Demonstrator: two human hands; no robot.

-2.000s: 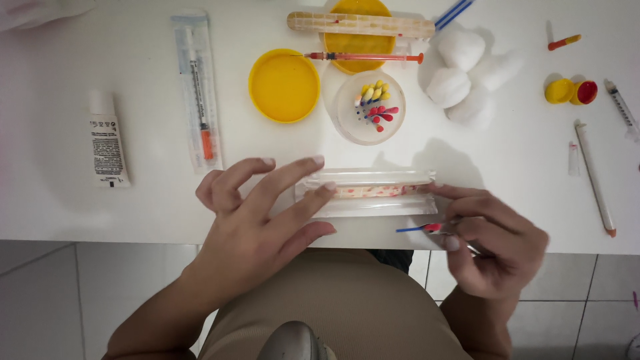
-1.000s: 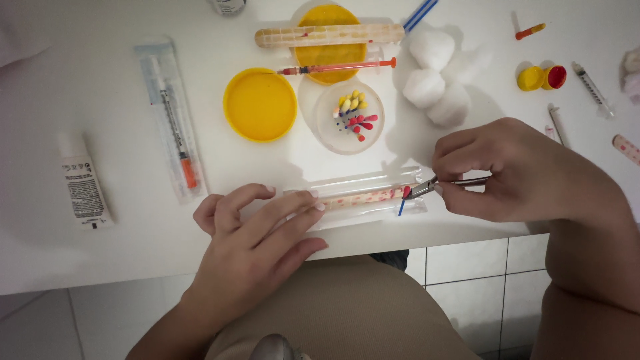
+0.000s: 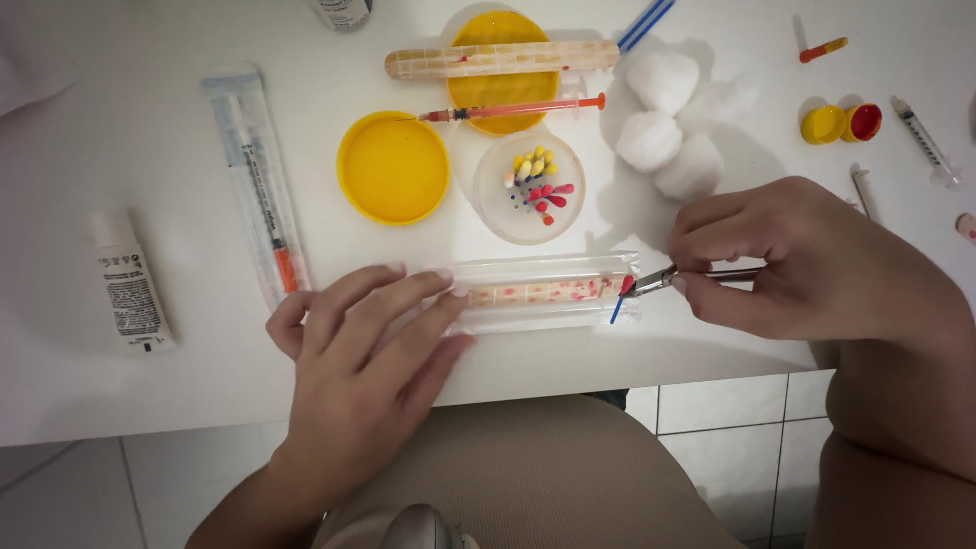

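My left hand (image 3: 366, 358) lies palm down, its fingertips pressing the left end of a clear plastic tray (image 3: 526, 318). Inside the tray lies a wooden stick (image 3: 545, 291) marked with a grid and dotted red. My right hand (image 3: 770, 259) pinches a metal clamp-like tool (image 3: 654, 283), whose jaws hold a short blue-stemmed swab (image 3: 616, 308) with a red tip at the stick's right end. Beyond the tray, a round clear holder (image 3: 488, 200) carries several red-tipped and yellow-tipped swabs. A second gridded stick (image 3: 503, 59) rests across a yellow dish.
Left of the holder is a yellow dish (image 3: 393, 168); an orange syringe (image 3: 518, 109) lies behind. A packaged syringe (image 3: 263, 191) and a white tube (image 3: 131, 293) lie left. Cotton balls (image 3: 648, 141), small paint pots (image 3: 823, 124) and another syringe (image 3: 926, 142) are at right. The table's front edge runs beside my lap.
The red-tipped swab, held below the tray's right end two seconds ago, is now at the stick's right end. My right hand has turned over it. The view has shifted.
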